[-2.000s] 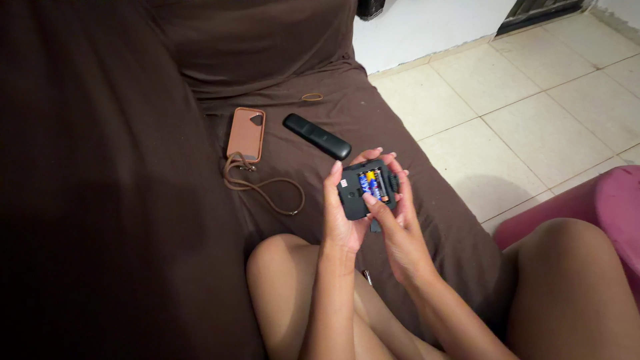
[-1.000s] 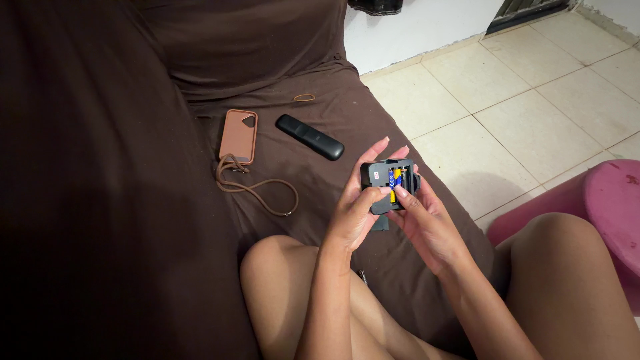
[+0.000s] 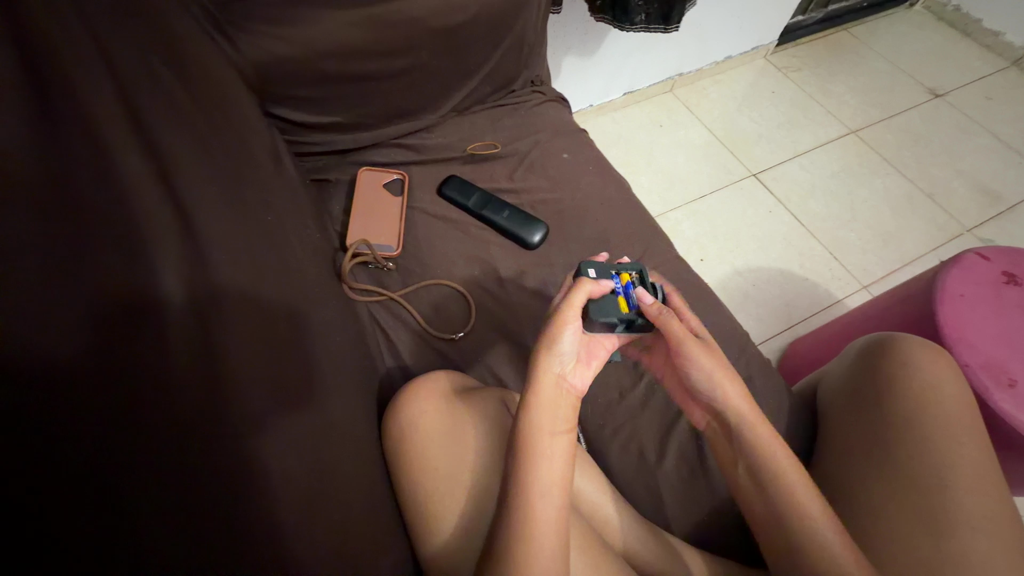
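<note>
My left hand [image 3: 572, 332] and my right hand [image 3: 680, 336] hold a small black battery-powered device [image 3: 600, 316] between them, its battery compartment facing up. Blue and yellow batteries [image 3: 623, 294] lie side by side in the compartment. The left thumb rests at the compartment's left edge, and the right thumb touches the batteries from the right. Fingers of both hands are partly hidden under and behind the device. Below it, a small dark piece [image 3: 614, 357] shows between the wrists, mostly hidden.
On the brown sofa cover [image 3: 512, 304] lie a black remote control [image 3: 493, 212], a brown phone case [image 3: 378, 210] with a cord strap [image 3: 416, 288], and a small elastic loop [image 3: 483, 148]. A pink plastic stool [image 3: 864, 312] is at the right, on the tiled floor [image 3: 848, 192].
Both hands still hold the device, which has turned somewhat between them. The thumbs have shifted at the batteries, and the left thumb has moved up to the compartment's left edge.
</note>
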